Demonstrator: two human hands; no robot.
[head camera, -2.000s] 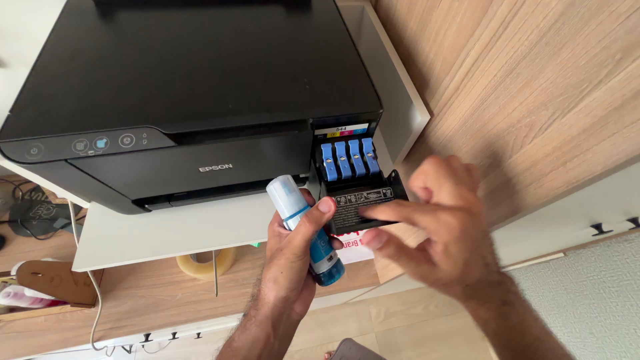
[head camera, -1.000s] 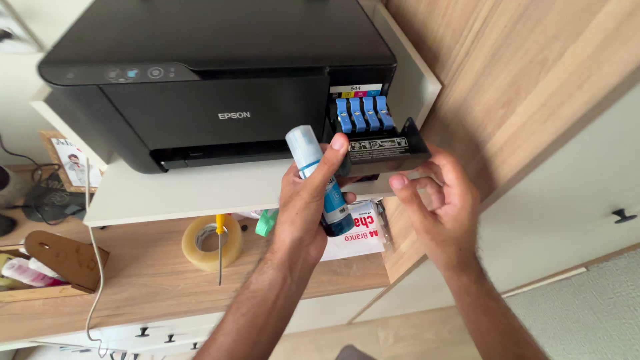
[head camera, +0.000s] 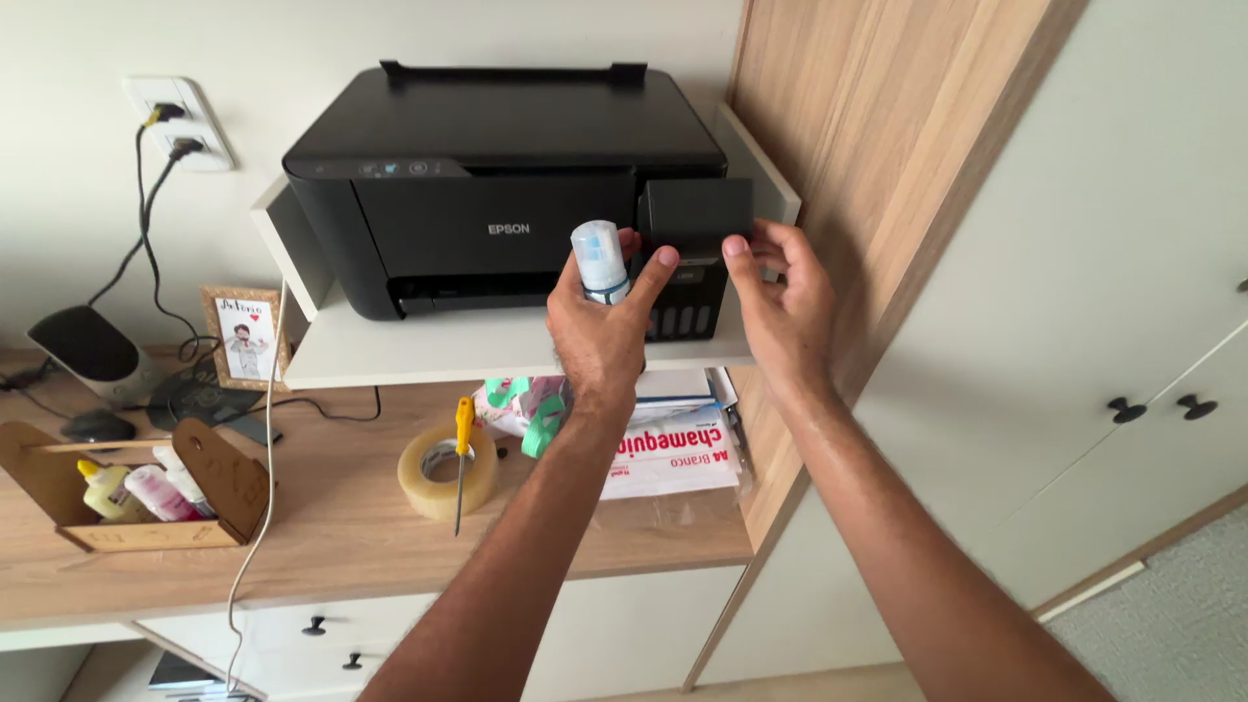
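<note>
A black Epson inkjet printer (head camera: 468, 224) stands on a white shelf. My left hand (head camera: 604, 336) is wrapped around an ink bottle (head camera: 599, 255) with a clear cap, held upright in front of the printer; its lower part is hidden by the hand. The left thumb reaches the lower edge of the black ink tank cover (head camera: 700, 216) at the printer's right front. My right hand (head camera: 788, 292) has its thumb and fingers at the cover's lower right corner. The cover hides the blue tank caps, and the tank windows (head camera: 682, 322) show below it.
On the wooden desk are a tape roll (head camera: 417, 476), a yellow-handled screwdriver (head camera: 463, 429), a paper pack (head camera: 673, 458), and a wooden caddy (head camera: 146, 534) of bottles. A white cable (head camera: 255, 546) hangs at left. A wooden panel (head camera: 877, 146) borders the right side.
The tank cover, folded down with the blue caps showing before, is now raised over them. Both hands have moved with it, the left still holding the bottle. The view has shifted widely.
</note>
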